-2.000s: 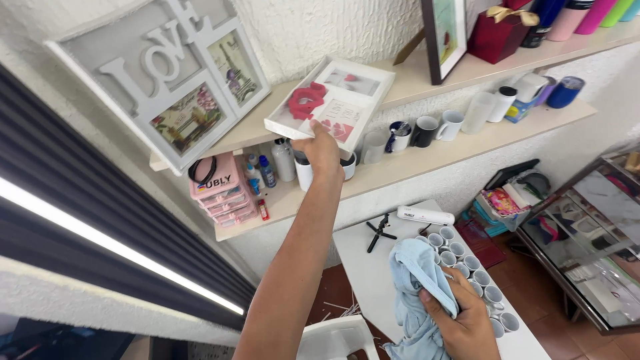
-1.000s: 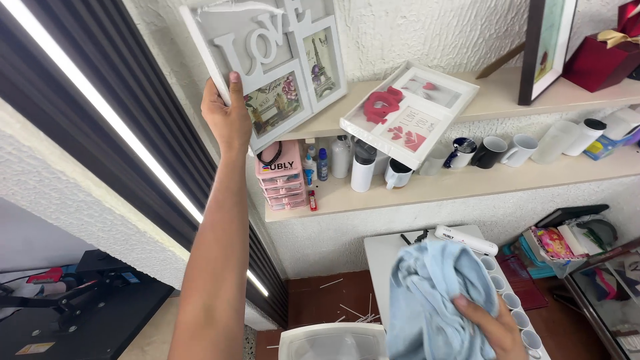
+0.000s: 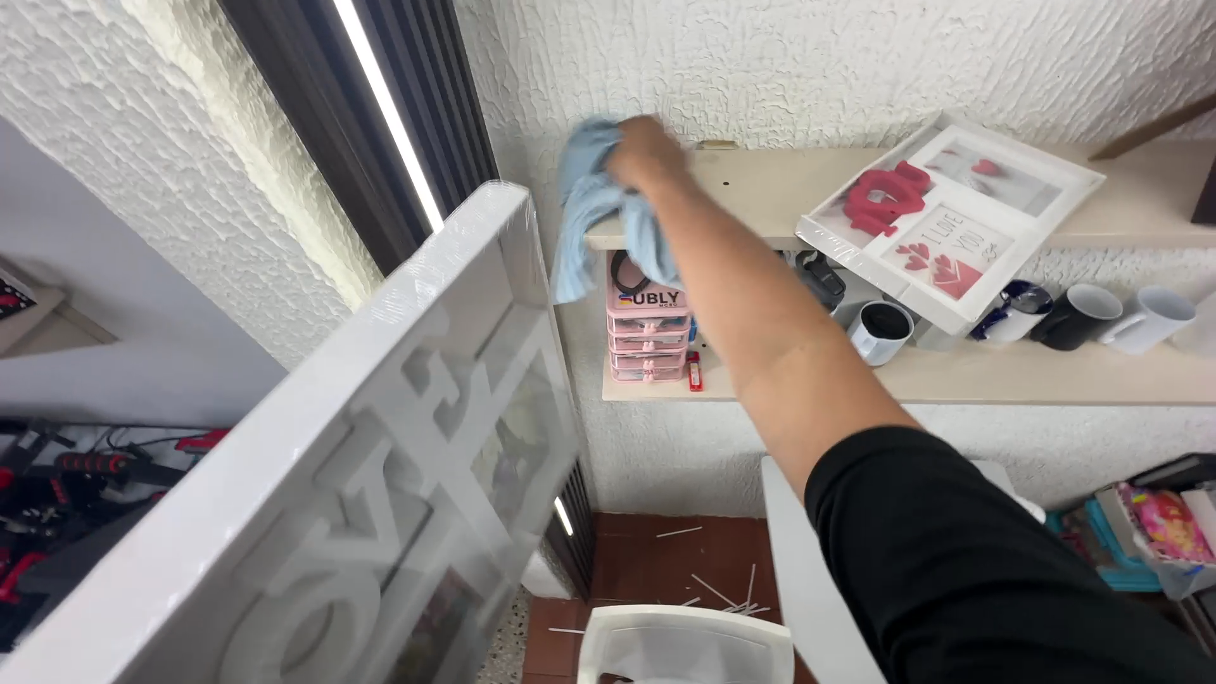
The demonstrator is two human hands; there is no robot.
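Observation:
My right hand point(image 3: 650, 154) is closed around a light blue cloth point(image 3: 594, 204) at the left end of the upper shelf point(image 3: 760, 185); part of the cloth hangs over the shelf's front edge. A white "LOVE" photo frame point(image 3: 380, 475), wrapped in clear film, stands tilted in the near left, off the shelf. My left hand is out of view. To the right of my forearm, a white frame with red letters and hearts point(image 3: 955, 218) lies aslant on the upper shelf, its corner jutting past the edge.
Pink mini drawers point(image 3: 649, 337), a red lighter point(image 3: 695, 371) and several mugs point(image 3: 1076, 316) stand on the lower shelf point(image 3: 950, 375). Below are a white bin point(image 3: 684, 646), thin white sticks on the red floor and a white table point(image 3: 817, 570). A lit slatted panel point(image 3: 380, 114) borders the shelves' left.
The "LOVE" frame, held by my left hand on the upper shelf a second ago, is now off it and close to the camera. My right hand has moved with the cloth up to the shelf's left end.

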